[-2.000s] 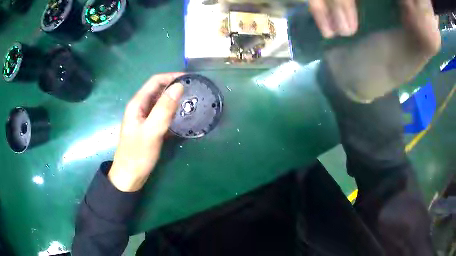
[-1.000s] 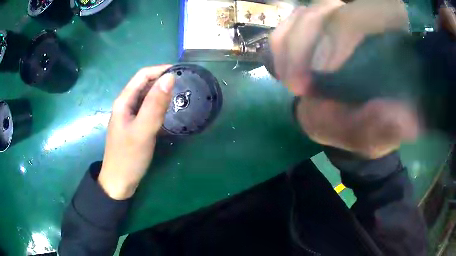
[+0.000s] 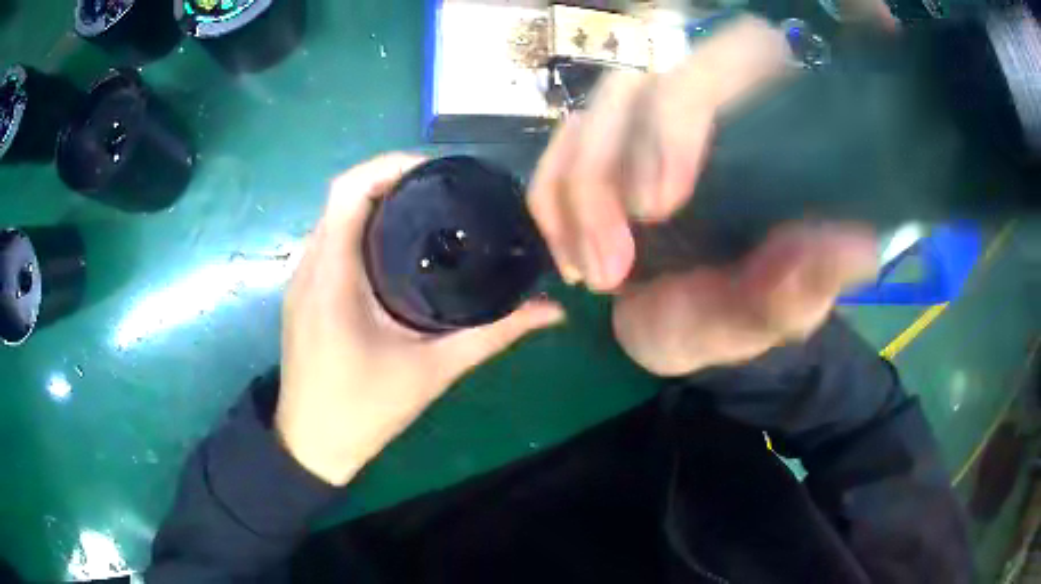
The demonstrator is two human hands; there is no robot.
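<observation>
A black cylindrical housing stands end-up in front of me, its dark round end with a central fitting facing the camera. My left hand is wrapped around its side, with fingers behind it and thumb at its lower right. My right hand, blurred, is closed on a dark, thick electric screwdriver that lies sideways to the right of the housing. The right fingers are close beside the housing's right edge. The driver's bit cannot be made out.
A blue-and-white screw feeder stands behind the work, partly hidden by my right hand. Several black units stand at the left and upper left on the green bench. A blue stool is at the right, by a yellow floor line.
My right hand and the screwdriver have come in from the upper right to beside the housing. My left hand has shifted its grip, its thumb now off the housing's end and at its side.
</observation>
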